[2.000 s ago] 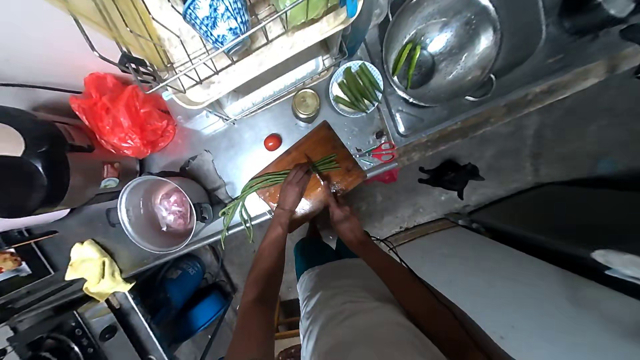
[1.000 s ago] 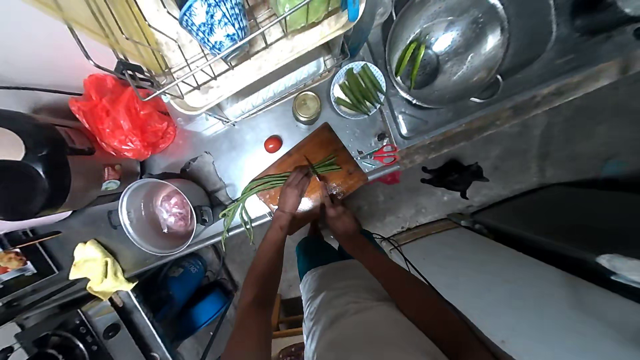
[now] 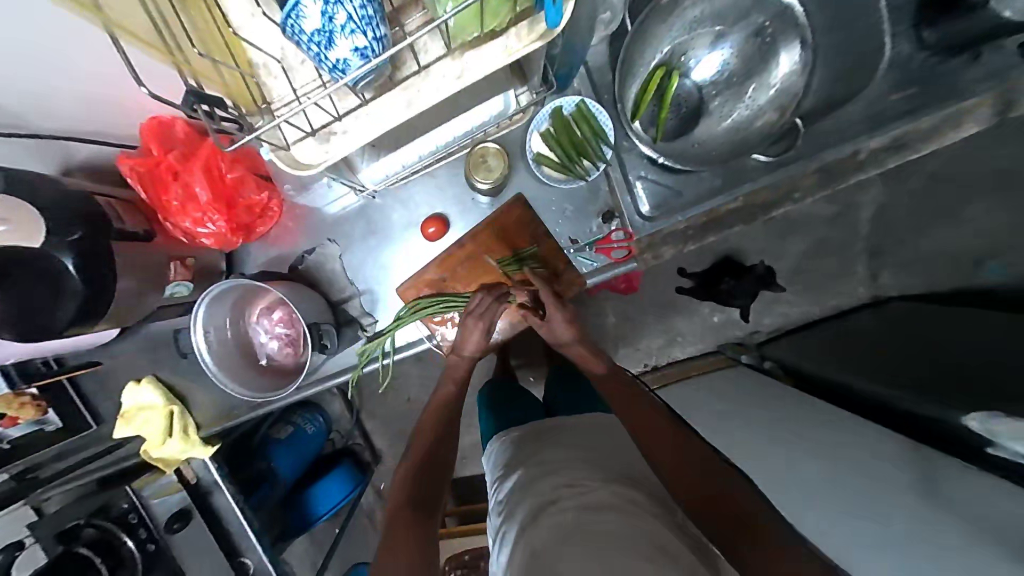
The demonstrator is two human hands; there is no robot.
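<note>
My left hand point(image 3: 478, 322) is closed around a bunch of long green beans point(image 3: 436, 306) on the wooden cutting board point(image 3: 456, 268). The beans' long ends trail left over the counter edge. Close beside it, my right hand point(image 3: 554, 314) grips a knife point(image 3: 499, 268); its handle is hidden by the fingers and only a thin part of the blade shows. Cut bean pieces point(image 3: 520, 260) lie on the board just beyond the hands. A tomato point(image 3: 434, 227) sits behind the board's left side. A patterned plate point(image 3: 570, 181) holds several green pods, behind a lidded jar's point(image 3: 486, 166) right side.
Red-handled scissors point(image 3: 614, 245) lie right of the board. A metal colander point(image 3: 720, 148) with green pods stands in the sink. Left are a pot point(image 3: 210, 364) with bagged meat, a red plastic bag point(image 3: 200, 192) and a yellow cloth point(image 3: 160, 424). A dish rack point(image 3: 344, 132) stands behind; a black cat point(image 3: 728, 284) is on the floor.
</note>
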